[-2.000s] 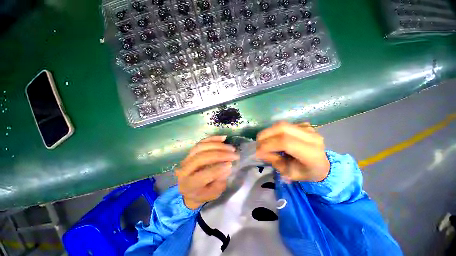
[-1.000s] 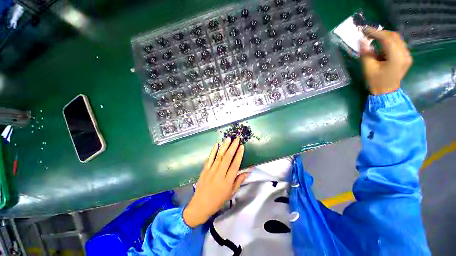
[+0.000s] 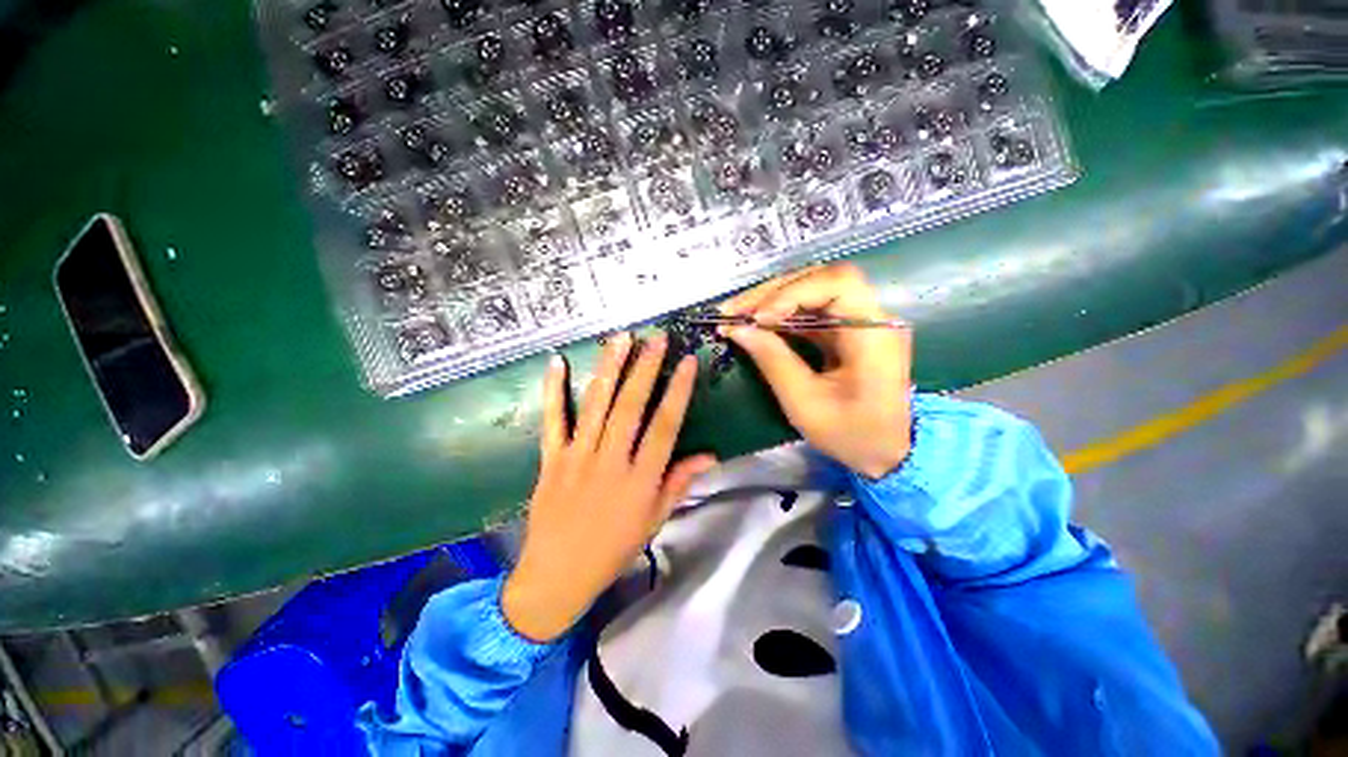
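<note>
The clear blister tray point(image 3: 710, 274) lies in front of me with rows of small round dark units in its pockets. Tiny black parts point(image 3: 710, 349) lie at its near edge, partly hidden by my fingers. My left hand point(image 3: 603, 481) rests flat with fingers spread, its fingertips beside the black parts, holding nothing. My right hand point(image 3: 828, 362) holds thin dark tweezers point(image 3: 843, 323) with the tips pointing left over the black parts. Whether the tips hold a part is too small to tell.
A smartphone point(image 3: 124, 337) lies left of the tray. A whitish plastic bag point(image 3: 1097, 37) lies at the tray's upper right, and a greyer tray point(image 3: 1294, 37) is at the far right. A blue stool point(image 3: 303, 666) stands below the bench's front edge.
My right hand has left the plastic bag, come back to the black parts and now holds the tweezers. My left hand has shifted slightly left with its fingers more spread.
</note>
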